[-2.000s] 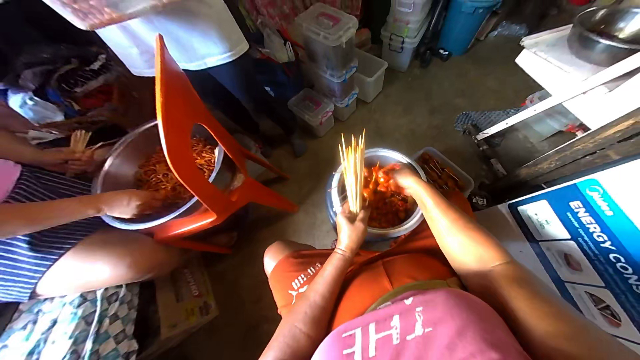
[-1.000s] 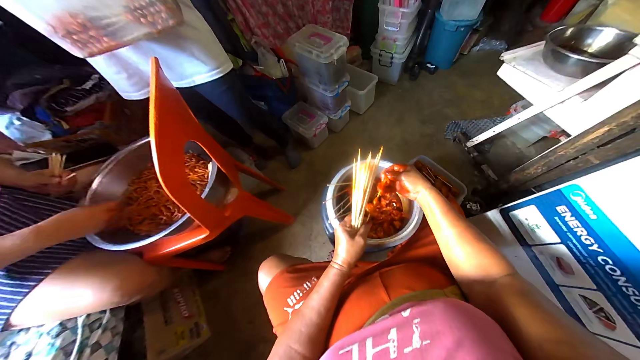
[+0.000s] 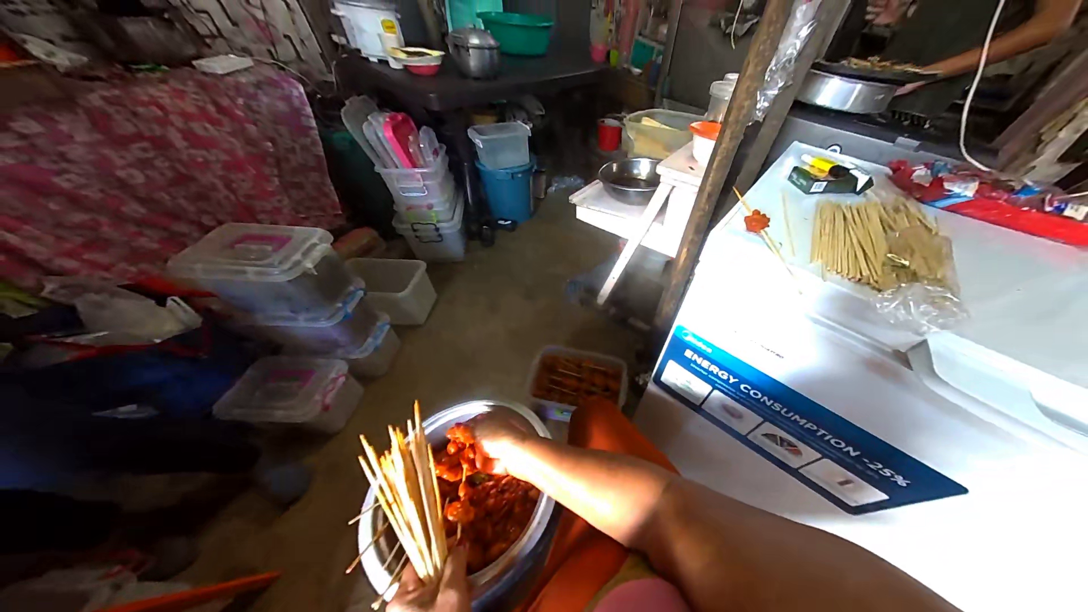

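Observation:
A bundle of bamboo skewers stands upright in my left hand, at the near left of a metal pot. Red-sauced pieces of meat fill the pot. From the left hand also rises one skewer with red meat pieces threaded on it. My right hand is over the pot with its fingers on the upper pieces of that skewer; the fingertips are partly hidden. Some loose skewers stick out over the pot's left rim.
Beyond the pot is a plastic tub of skewered meat. A white chest freezer at right carries a bag of skewers and one loaded skewer. Lidded plastic boxes stand at left. At upper right, a person's arm reaches a round pan.
The view has swung up and to the right, so the freezer top shows and the neighbour's basin and most of the orange chair have left it. Both hands stay at the pot.

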